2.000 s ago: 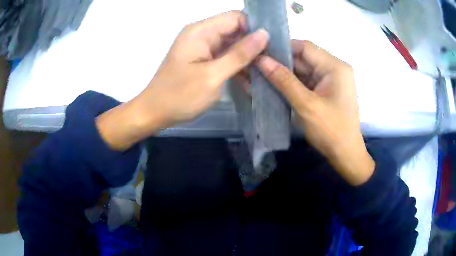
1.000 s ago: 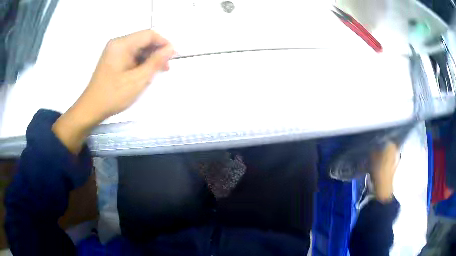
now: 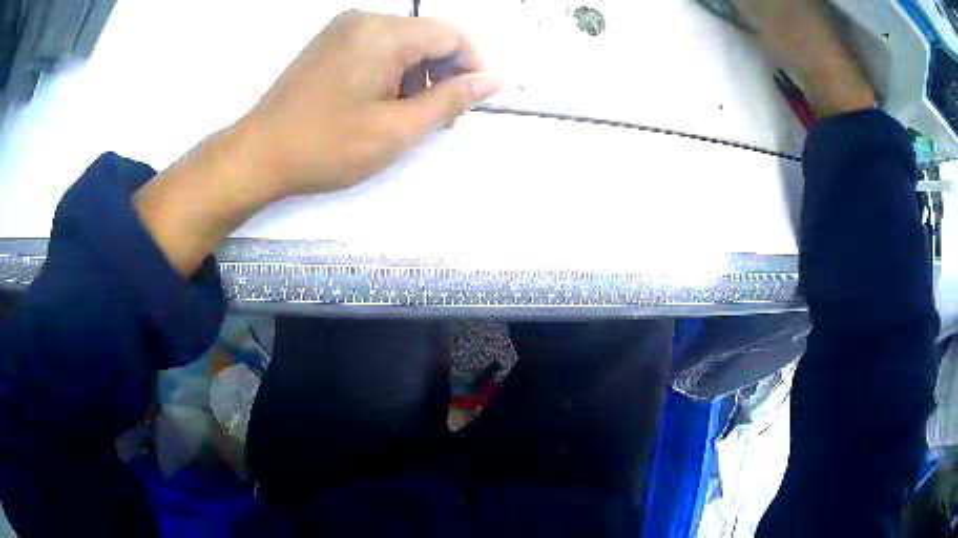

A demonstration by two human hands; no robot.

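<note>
My left hand (image 3: 362, 105) is over the white machine bed (image 3: 588, 189) at upper left centre. Its fingers are curled, with a gap between them and the thumb, and no cloth shows in it. My right hand (image 3: 804, 47) is at the top right, blurred and partly cut off by the top edge. What its fingers do is hidden. The red-handled snips or tweezers (image 3: 795, 102) lie partly hidden beside my right wrist. No grey strip shows in my hands.
A ruler strip (image 3: 420, 287) runs along the front table edge. A small round speckled disc (image 3: 590, 20) is at the top. Layered dark cloth (image 3: 735, 352) hangs below the edge at right, above a blue bin (image 3: 678, 452). Stacked grey cloth (image 3: 32, 63) is at far upper left.
The grey strip has left my hands. My right hand went down to the dark cloth at lower right, then up to the top right. My left hand stays over the bed.
</note>
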